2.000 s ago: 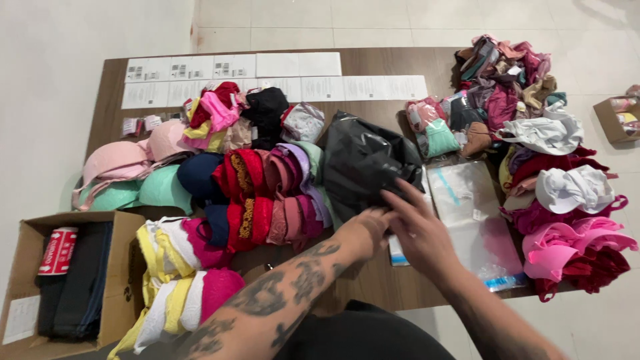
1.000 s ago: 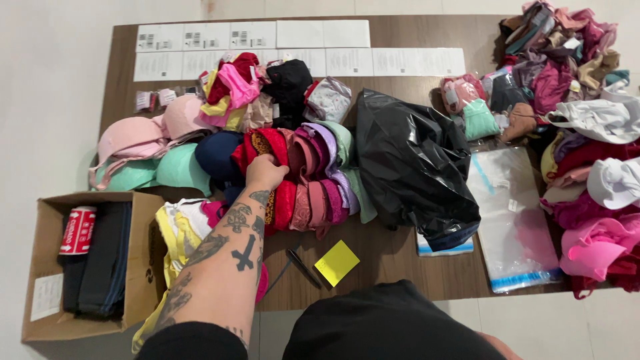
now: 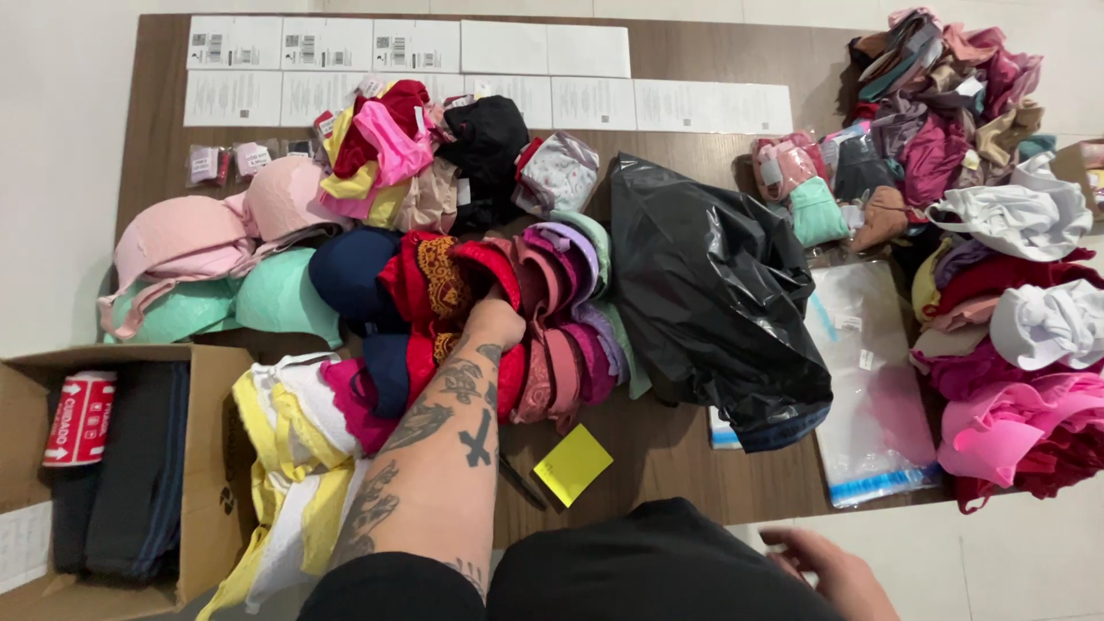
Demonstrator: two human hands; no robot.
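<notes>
My left hand (image 3: pixel 493 323) reaches into the row of nested bras, between an orange-and-red lace bra (image 3: pixel 444 278) and a red bra (image 3: pixel 487 263); its fingertips are hidden among the cups, so its grip cannot be told. Dusty pink, magenta, lilac and green bras (image 3: pixel 595 250) follow to the right, a navy bra (image 3: pixel 358 274) to the left. My right hand (image 3: pixel 819 565) hangs beyond the table's front edge, fingers apart and holding nothing. A black plastic bag (image 3: pixel 707 285) lies right of the bra row. A yellow sticky note (image 3: pixel 573 466) and a black pen (image 3: pixel 523 481) lie nearer me.
An open cardboard box (image 3: pixel 216 431) with dark packs stands at the left. Printed paper sheets (image 3: pixel 414 47) line the table's back. Panties (image 3: pixel 392 142), pink padded bras (image 3: pixel 185 237) and yellow-and-white bras (image 3: pixel 289 431) surround the row. Clear plastic bags (image 3: pixel 862 371) and lingerie piles (image 3: pixel 931 121) occupy the right.
Both hands were at the black bag two seconds ago; the left has since moved left into the bra row. The right hand has come back off the bag. The yellow note has come into sight.
</notes>
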